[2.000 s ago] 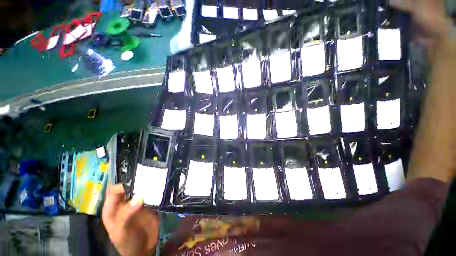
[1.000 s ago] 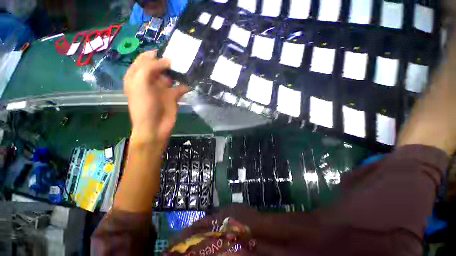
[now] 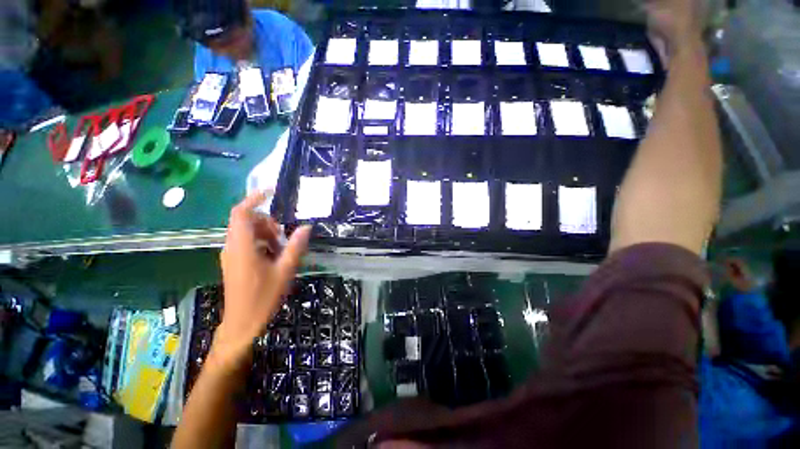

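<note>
A large black blister tray [image 3: 537,158] with three rows of pockets, nearly all showing white pieces [image 3: 470,205], lies across the raised area opposite. My left hand [image 3: 254,272] is at its near left corner, thumb and fingers apart, touching or just beside the edge; no firm grip shows. My right hand [image 3: 677,26] is at the tray's far right edge, blurred and partly cut off by the picture's top, so its grip is unclear. Below, a black tray with small dark parts [image 3: 303,358] lies partly behind my left forearm.
A second ribbed black tray [image 3: 452,351] lies at lower centre. Yellow and light-blue sheets [image 3: 145,355] are at lower left. Handsets [image 3: 253,92], red frames [image 3: 107,131] and a green reel [image 3: 151,147] lie opposite. A person in blue [image 3: 276,39] sits behind them.
The filled tray has gone from tilted in the air to lying flatter on the far side, uncovering the near trays. My left hand has moved down with its corner, and its fingers have spread.
</note>
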